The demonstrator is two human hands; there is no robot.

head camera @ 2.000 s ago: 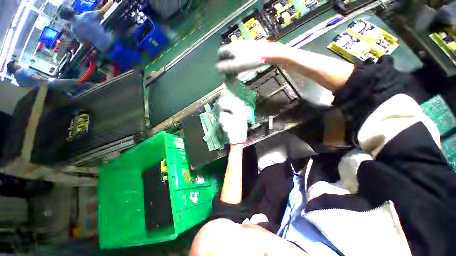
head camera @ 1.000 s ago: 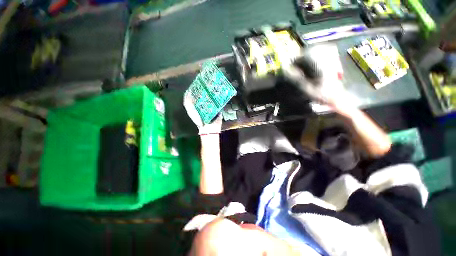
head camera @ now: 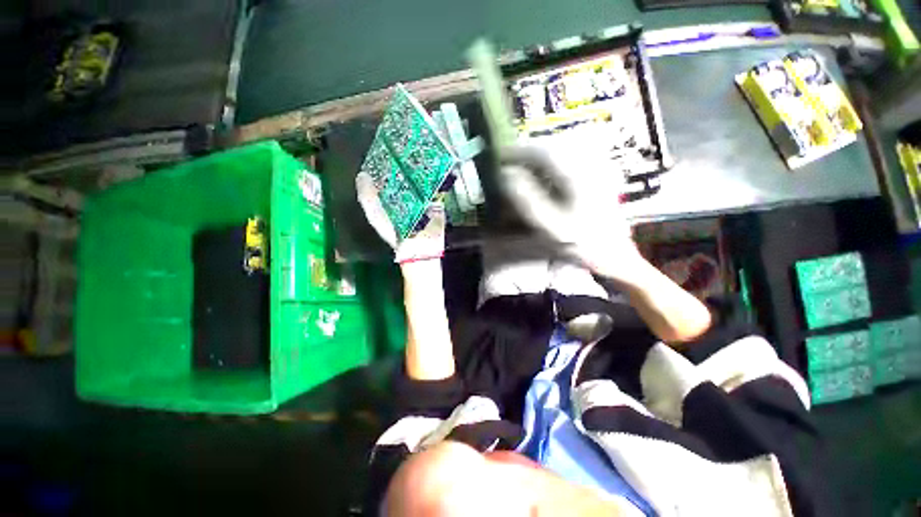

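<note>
My gloved left hand (head camera: 422, 240) holds a teal-green circuit board (head camera: 407, 162) tilted up, its solder side showing, over the bench's left part. My gloved right hand (head camera: 550, 197), blurred, holds a pale green hold-down strip (head camera: 492, 91) that stands up from the fingers. Behind the right hand a carrier frame (head camera: 651, 106) lies on the bench with a yellow-edged board (head camera: 576, 93) in it, partly hidden by the hand. More pale strips (head camera: 459, 151) lie crossed on a dark pad just right of the held board.
A green crate (head camera: 172, 389) stands at the left with a dark divider and yellow parts inside. A yellow-edged board (head camera: 803, 106) and a blue-purple pen (head camera: 712, 36) lie on the right. Teal spare boards (head camera: 834, 291) lie low at right. The green conveyor belt (head camera: 404, 40) runs behind.
My right hand has moved left, away from the carrier, and now has a strip in it. The carrier sits further right and flatter. My left hand still holds the board, now more upright.
</note>
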